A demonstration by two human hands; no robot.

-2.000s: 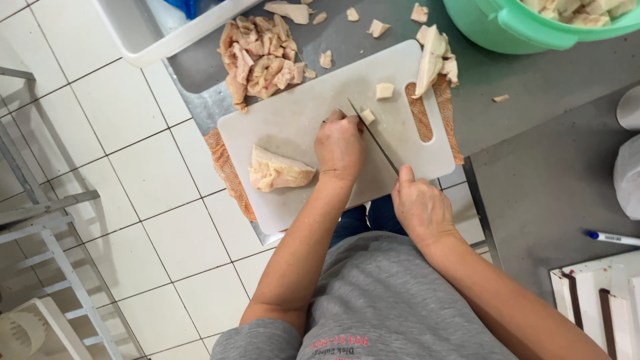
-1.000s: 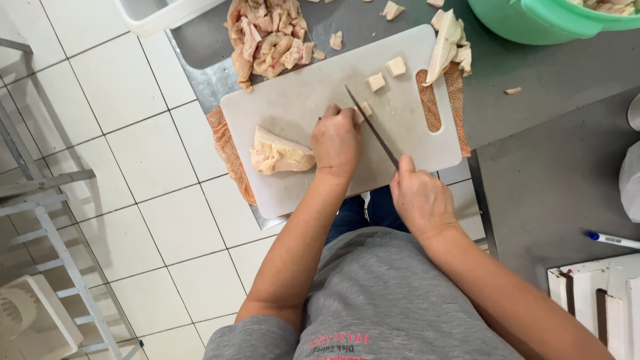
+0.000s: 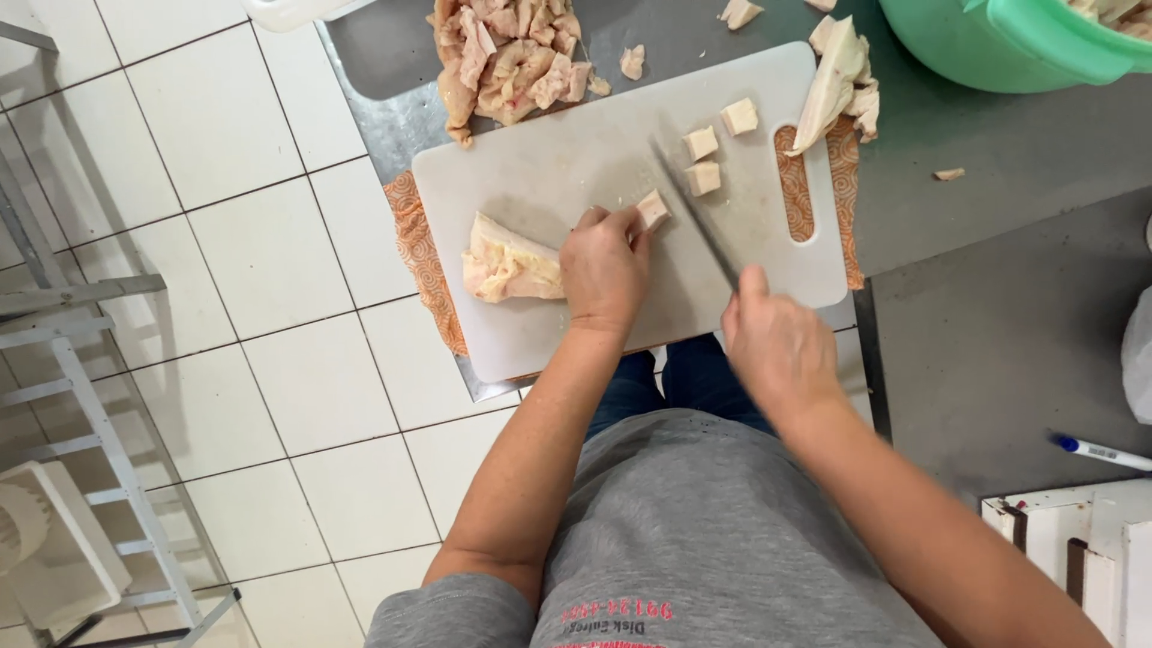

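Note:
On a white plastic cutting board (image 3: pixel 549 189), my left hand (image 3: pixel 607 265) holds a small pale piece of meat (image 3: pixel 652 211) at its fingertips. My right hand (image 3: pixel 778 342) grips a kitchen knife (image 3: pixel 697 211), its blurred blade just right of that piece. Several pale cubes (image 3: pixel 704 178) lie right of the blade. A larger chunk of raw meat, apparently chicken (image 3: pixel 508 261), lies left of my left hand, partly hidden by it. Pale trimmings (image 3: pixel 832 85) rest over the board's upper right edge, near its handle slot.
A heap of raw trimmings (image 3: pixel 513 58) lies behind the board, and a green plastic tub (image 3: pixel 1008 45) stands at the upper right. An orange patterned cloth (image 3: pixel 423 261) is under the board. A capped pen (image 3: pixel 1102 452) lies at right; a metal stepladder (image 3: pixel 117 468) stands at left.
Another cube now lies apart on the board, right of the knife. The knife has moved away from my left fingertips. Both hands keep their holds.

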